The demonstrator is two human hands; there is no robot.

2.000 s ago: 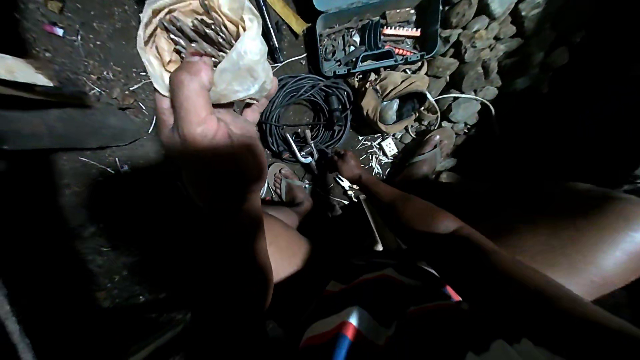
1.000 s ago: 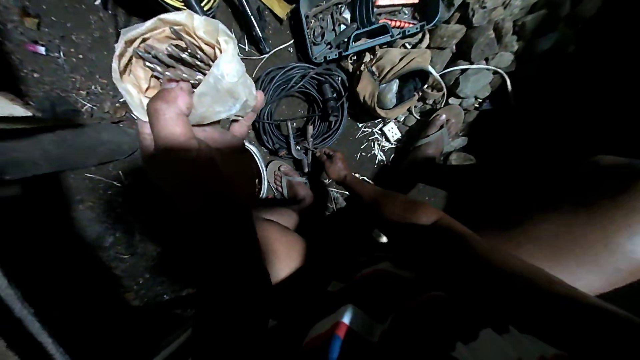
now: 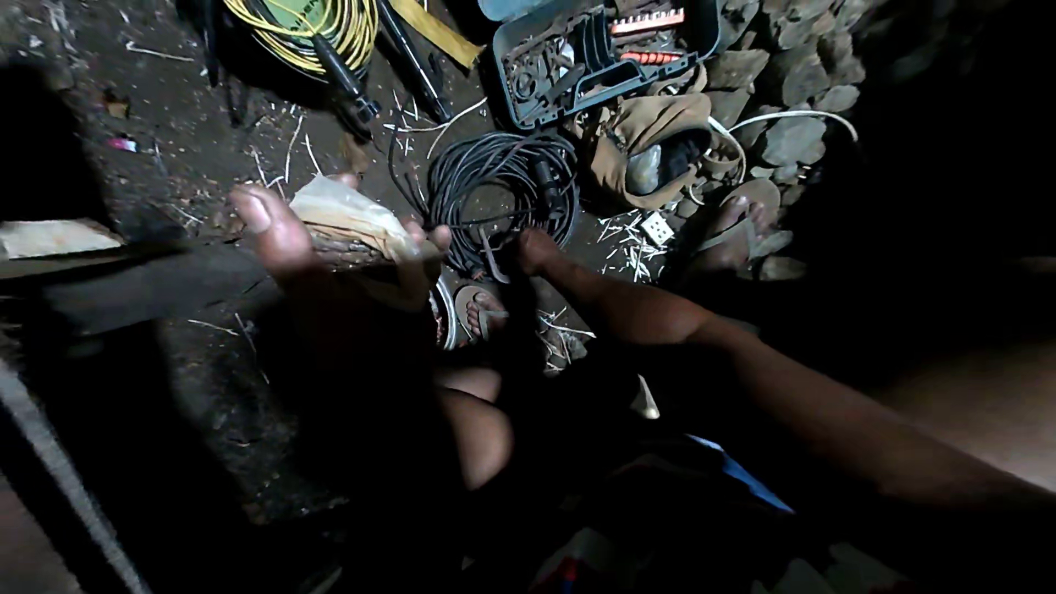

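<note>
My left hand [image 3: 285,239] holds a crumpled, translucent plastic bag [image 3: 351,206] with its thumb on the near side and fingertips at the far edge. Thin, dark metal pieces [image 3: 346,252], perhaps drill bits, show just under the bag's fold; the rest of them are hidden. My right hand [image 3: 538,250] is low over the near edge of a coil of black cable [image 3: 445,177], beside a thin metal tool [image 3: 493,256]. Shadow covers most of this hand, so its grip cannot be made out.
An open toolbox [image 3: 540,115] lies beyond the coil, beside a brown cloth bag [image 3: 615,161]. Stones [image 3: 792,140] are piled at right. Yellow-green cable [image 3: 363,49] lies at upper left, a dark plank [image 3: 148,285] at left. A white socket plate [image 3: 657,228] rests near my sandaled foot [image 3: 734,235].
My left hand has tipped the plastic bag; its mouth showed several metal pieces before, and now most are covered. My right hand stays by the cable coil. The view has shifted.
</note>
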